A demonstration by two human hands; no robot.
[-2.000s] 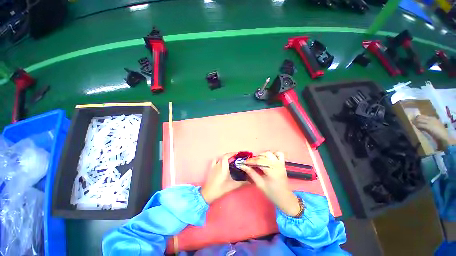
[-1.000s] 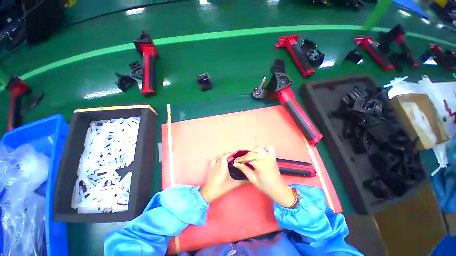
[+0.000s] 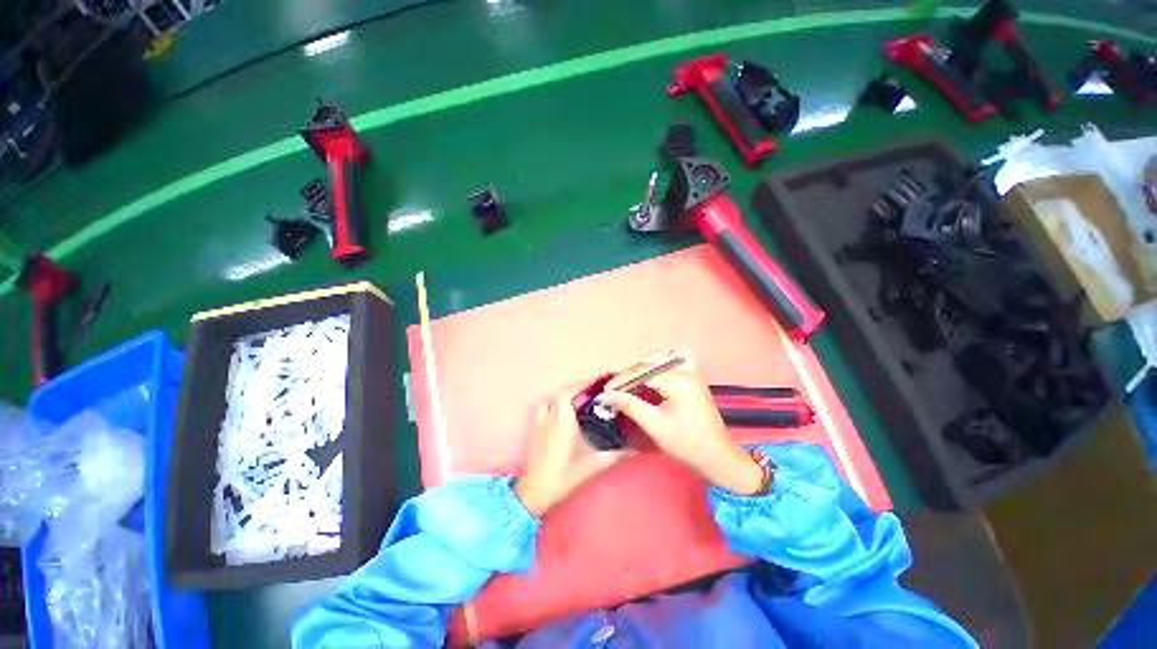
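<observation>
A red-and-black tool body (image 3: pixel 761 408) lies across the salmon-red mat (image 3: pixel 558 317), its handle pointing right and its wide open end in my hands. My left hand (image 3: pixel 558 454) grips the black end from the left. My right hand (image 3: pixel 679 425) is over that end, its fingertips at the opening on a small pale part. A slim tool (image 3: pixel 650 373) lies slanted in my right hand. The fingers hide much of the opening.
A foam tray of white parts (image 3: pixel 282 437) and a blue bin (image 3: pixel 178 545) are on the left. A foam tray of black parts (image 3: pixel 863 368) is on the right. Another tool body (image 3: pixel 759 269) overlaps the mat's upper right corner. More bodies lie on the green surface (image 3: pixel 558 140).
The slim tool now shows slanted up over my right hand. The bodies on the green surface have shifted in view as the camera tilted. The coworker's hand at the right box is gone.
</observation>
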